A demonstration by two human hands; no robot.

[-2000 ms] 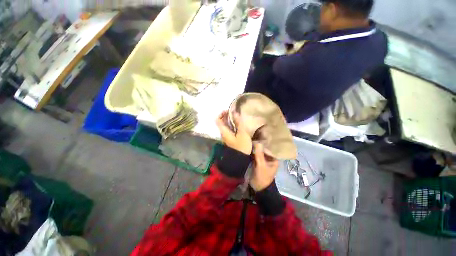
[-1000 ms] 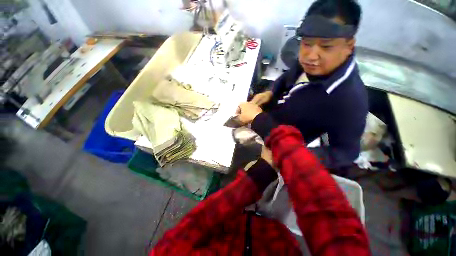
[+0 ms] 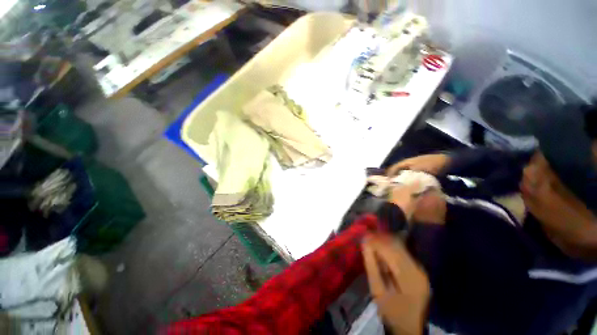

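A small pale tan garment piece (image 3: pixel 417 179) is beside the table's right edge, blurred and partly covered by hands. My left hand (image 3: pixel 404 198), at the end of the red checked sleeve, appears closed on its near side; its fingertips are not clear. My right hand (image 3: pixel 398 282) is lower, near the left forearm, with fingers extended and nothing visible in it. The neighbour's hand (image 3: pixel 422 163) is at the far side of the piece.
The neighbour in dark clothes (image 3: pixel 484 262) leans in close at right. The white machine table (image 3: pixel 314 209) bears a sewing machine (image 3: pixel 396 55) and khaki panels (image 3: pixel 242 170), beside a cream trough (image 3: pixel 196 127). A fan (image 3: pixel 520 105) is behind; green crates (image 3: pixel 114 203) are at left.
The view has swung right and closer to the neighbour, who now bends over the piece. My right hand has come away from the piece and is lower. My left hand remains at it.
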